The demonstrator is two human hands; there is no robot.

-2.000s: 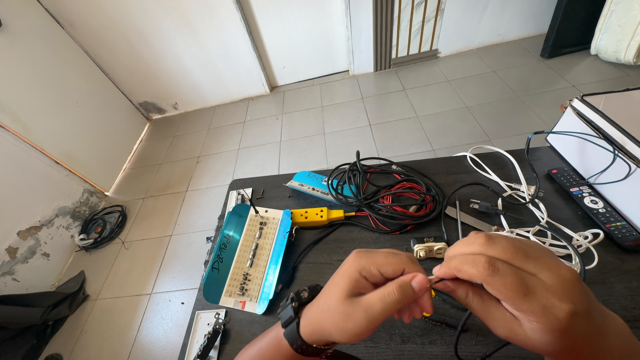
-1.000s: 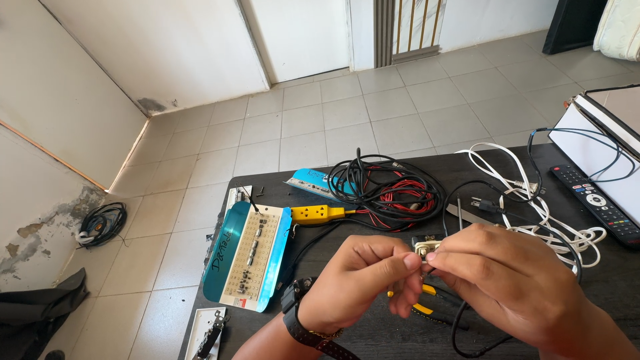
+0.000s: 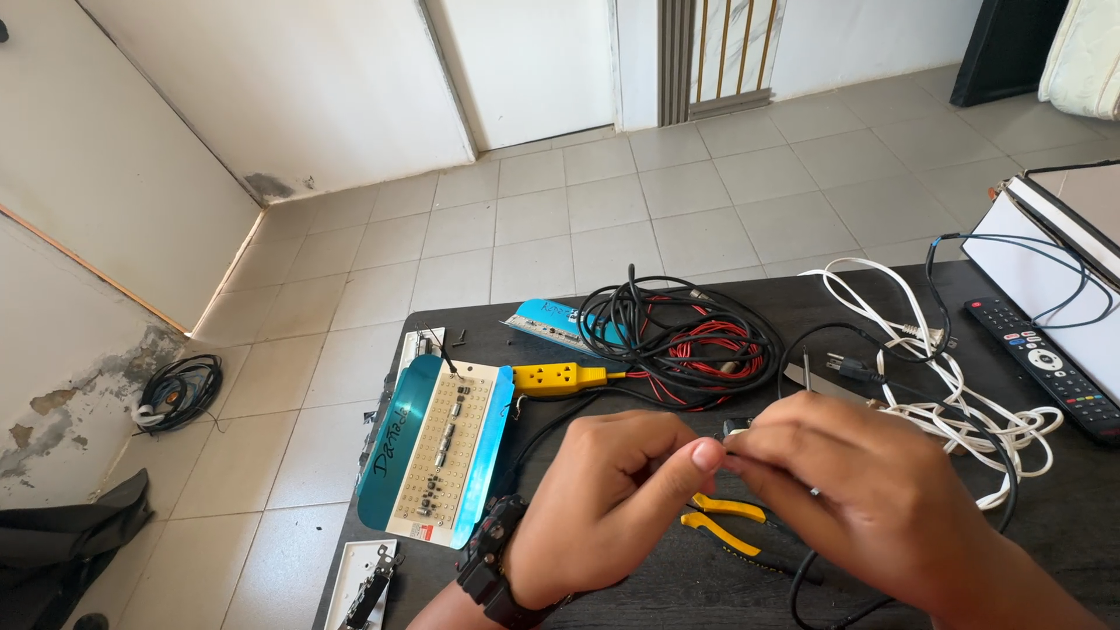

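Note:
My left hand [image 3: 612, 499], with a black watch on its wrist, pinches something small between thumb and forefinger; the fingers cover it. The fingertips of my right hand [image 3: 849, 472] meet the left ones there, closed on a small part I cannot make out. Just behind the fingertips, a small socket-like piece [image 3: 737, 426] shows in part. Below the hands lie yellow-and-black pliers [image 3: 731, 525], partly covered by my right hand. A black cable [image 3: 801, 586] runs down beside them. To the left of my left hand sits a blue-edged LED circuit board [image 3: 446, 455] with handwriting on it.
A yellow power strip [image 3: 560, 378], a second LED board [image 3: 564, 324], coiled black and red cables [image 3: 682, 341], a black plug [image 3: 849, 366] and white cord [image 3: 945, 394] lie on the dark table [image 3: 542, 551]. A remote control [image 3: 1041, 360] is by a white box [image 3: 1024, 254] at right. Coiled cable [image 3: 179, 392] rests on the floor.
The small socket-like piece that showed at my fingertips a second ago is now mostly behind my right hand. Both hands stay close together over the table.

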